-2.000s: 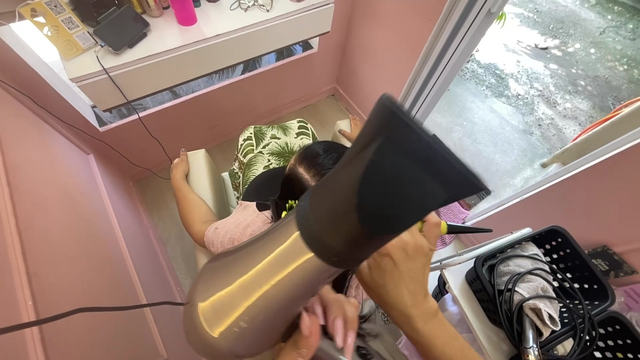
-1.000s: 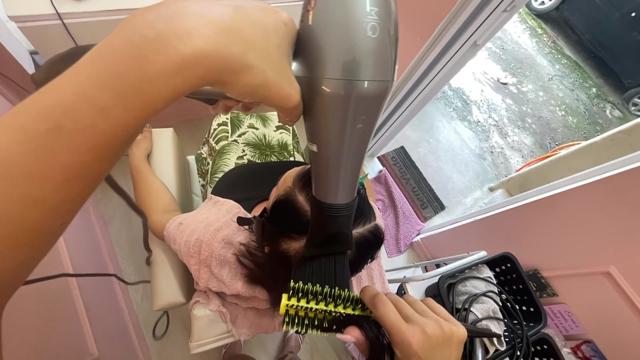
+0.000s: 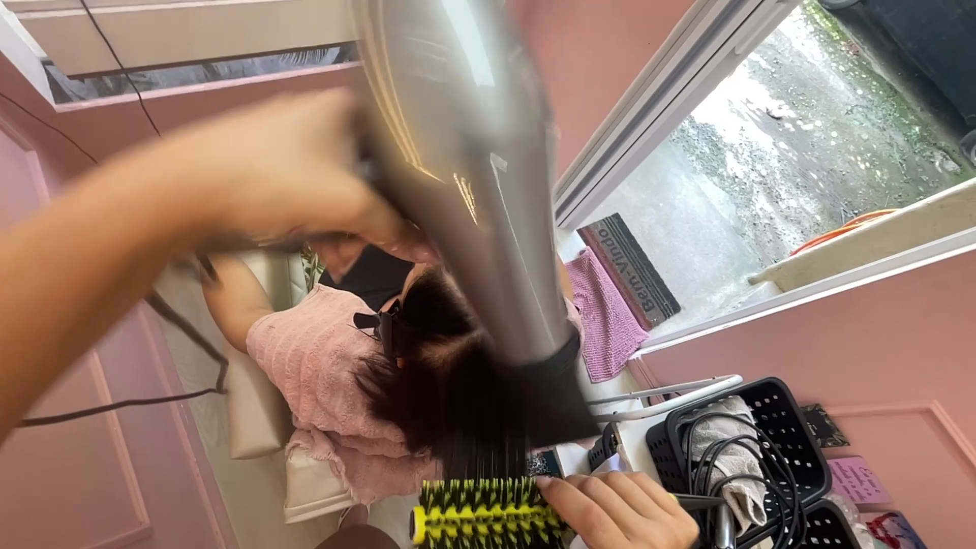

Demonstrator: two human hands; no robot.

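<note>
My left hand (image 3: 305,175), blurred, grips the handle of a grey hair dryer (image 3: 480,175) at the upper middle. The dryer's black nozzle (image 3: 553,396) points down beside dark hair (image 3: 480,412) of a seated person. In my right hand (image 3: 621,507) is a round hair brush (image 3: 488,515) with yellow core and dark bristles, at the bottom. Strands run straight from the head down to the brush. A black hair clip (image 3: 389,332) holds hair at the head's left side. A pink towel (image 3: 328,366) lies over the person's shoulders.
Black perforated baskets (image 3: 812,457) with a towel and coiled cables stand at the lower right, by a white metal rail (image 3: 671,400). The dryer's cord (image 3: 183,328) hangs at left. A doormat (image 3: 629,271) and a pink mat (image 3: 606,316) lie near the glass door.
The dryer's nozzle was over the brush a second ago and is now above it and to its right. The brush has moved lower relative to the head. Two seconds ago the dryer lay across the view.
</note>
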